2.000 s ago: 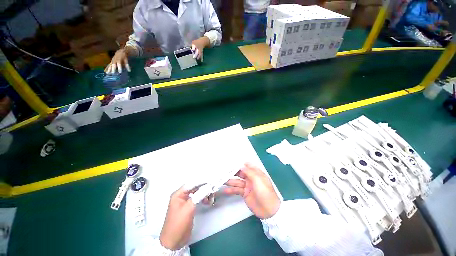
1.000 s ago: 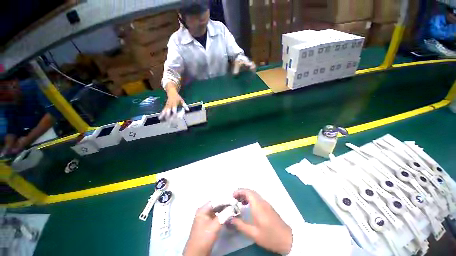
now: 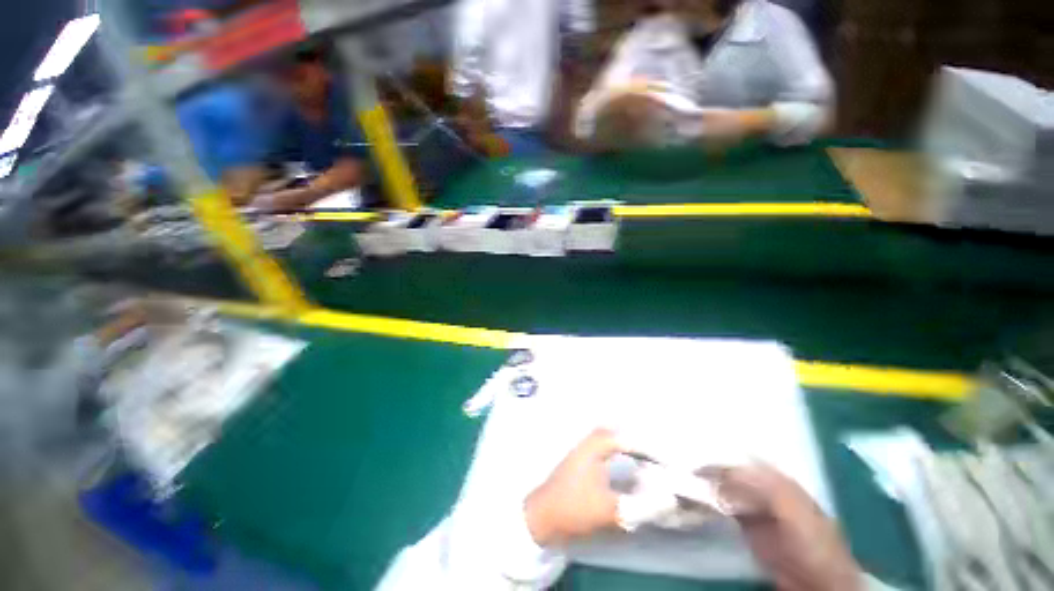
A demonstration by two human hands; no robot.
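Observation:
A white wristwatch (image 3: 659, 496) is held between my two bare hands over the white work sheet (image 3: 647, 393); it is blurred, and its strap looks bent. My left hand (image 3: 576, 491) grips its left side, near a greyish round part. My right hand (image 3: 786, 522) holds its right side with the fingers. Two other watches with dark round dials, one of them here (image 3: 524, 386), lie at the sheet's upper left corner.
A carrying sheet with white straps (image 3: 982, 508) lies at the right, below a blurred bottle (image 3: 982, 406). Gift boxes (image 3: 497, 231) and a small pale loop (image 3: 343, 268) are on the belt beyond the yellow rail (image 3: 416, 330). People stand opposite; stacked boxes (image 3: 994, 150) are at back right.
The view has swung left, so the sheet and boxes sit farther right and the picture is blurred. My hands still hold the watch. The person opposite no longer reaches to the boxes.

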